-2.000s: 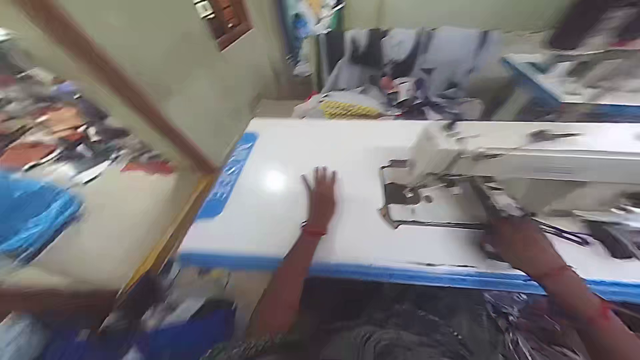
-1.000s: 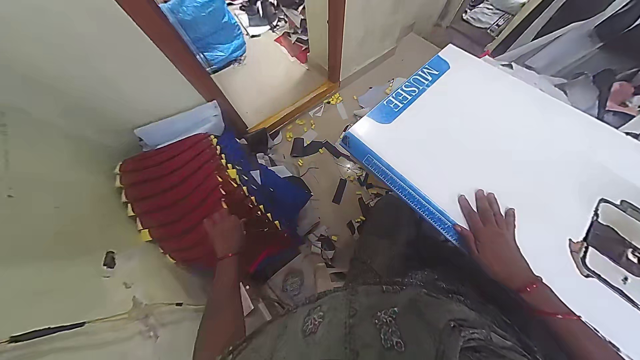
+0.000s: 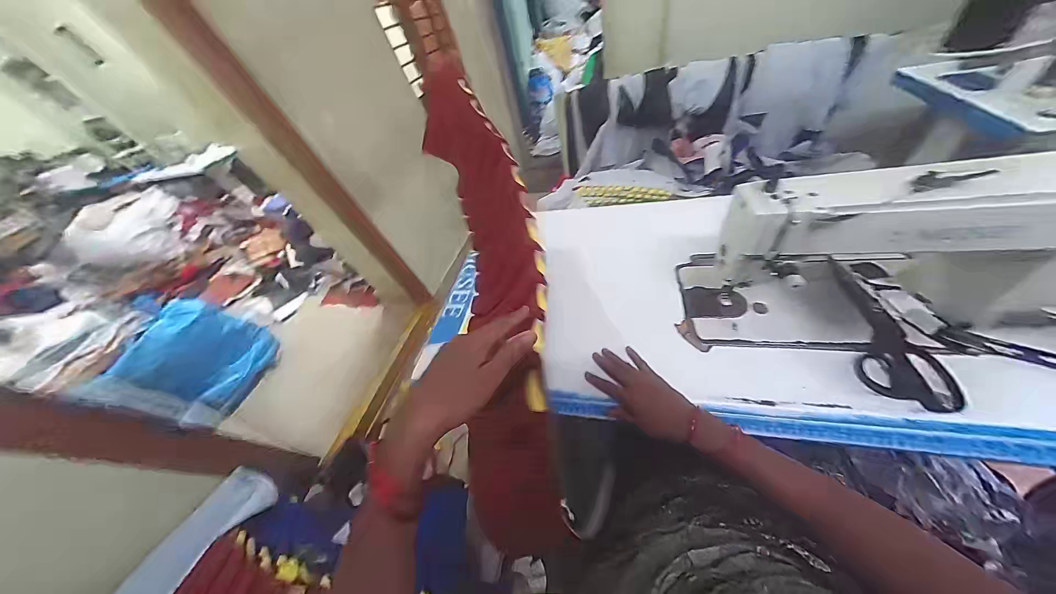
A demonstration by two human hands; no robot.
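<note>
A long stack of dark red fabric pieces (image 3: 499,239) with yellow tips along one edge stretches upward and hangs below the table's left end. My left hand (image 3: 466,375) is on its middle, the fingers across the red cloth; the grip under them is hidden. Palm down near the table's front edge lies my right hand (image 3: 648,396), fingers spread, holding nothing. To its right, black-handled scissors (image 3: 899,363) lie by the base of a white sewing machine (image 3: 759,223), whose needle area faces the bare tabletop (image 3: 602,289).
More red pieces with yellow tips (image 3: 227,565) lie at the lower left beside blue cloth. A blue plastic bag (image 3: 194,355) and heaped scraps are beyond the doorway frame (image 3: 305,157). Draped white and black cloth (image 3: 685,107) is behind the table. Another blue-edged table (image 3: 973,107) stands at the back right.
One second ago my left hand was at the red stack on the lower left; now a long red stack is up at the table's left end with that hand on it. The view has swung back right.
</note>
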